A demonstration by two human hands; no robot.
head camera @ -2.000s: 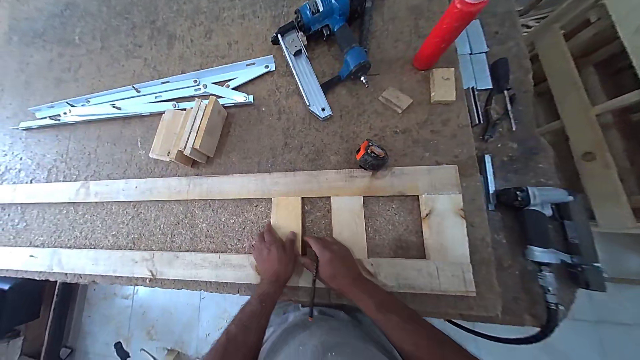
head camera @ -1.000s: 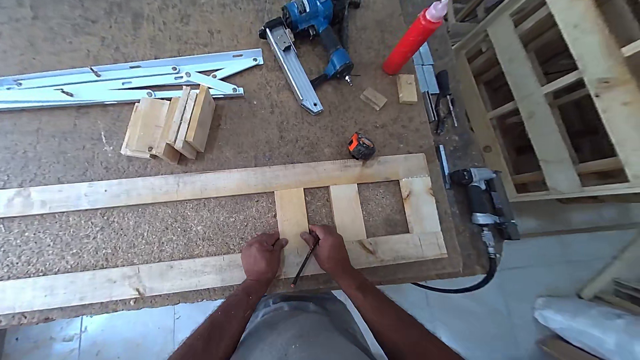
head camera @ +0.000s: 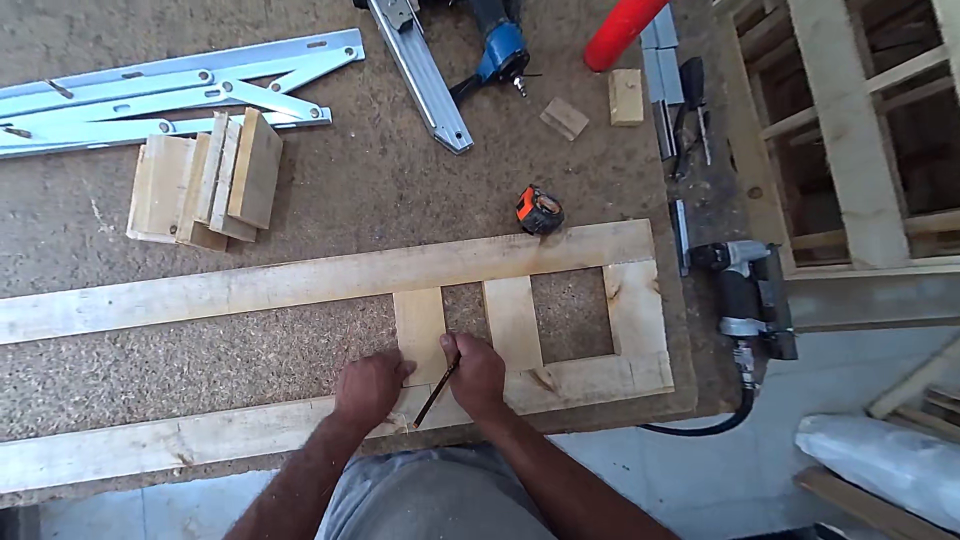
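My left hand [head camera: 373, 386] presses its fingers against the left edge of a short wooden crosspiece [head camera: 420, 330] between two long boards. My right hand [head camera: 478, 375] holds a pencil [head camera: 436, 394], its shaft slanting down toward me, and touches the crosspiece's right edge. The far long board [head camera: 315, 283] and the near long board [head camera: 225, 435] run leftward out of view. A second crosspiece [head camera: 512, 322] lies to the right, and an end piece [head camera: 634, 307] spans the right end. An orange and black tape measure [head camera: 539, 211] touches the far board's edge.
Behind lie a stack of wood blocks [head camera: 251, 169], metal folding brackets [head camera: 180, 90], a blue nail gun [head camera: 502, 49], a red bottle [head camera: 619, 34] and small wood blocks [head camera: 625, 97]. A grey and black air nailer [head camera: 742, 292] with a hose sits at the right edge. Wooden frames [head camera: 855, 135] stand beyond.
The view has shifted to the right. Both hands remain at the same crosspiece; the pencil in my right hand now slants down to the left, where it pointed nearly straight down two seconds ago.
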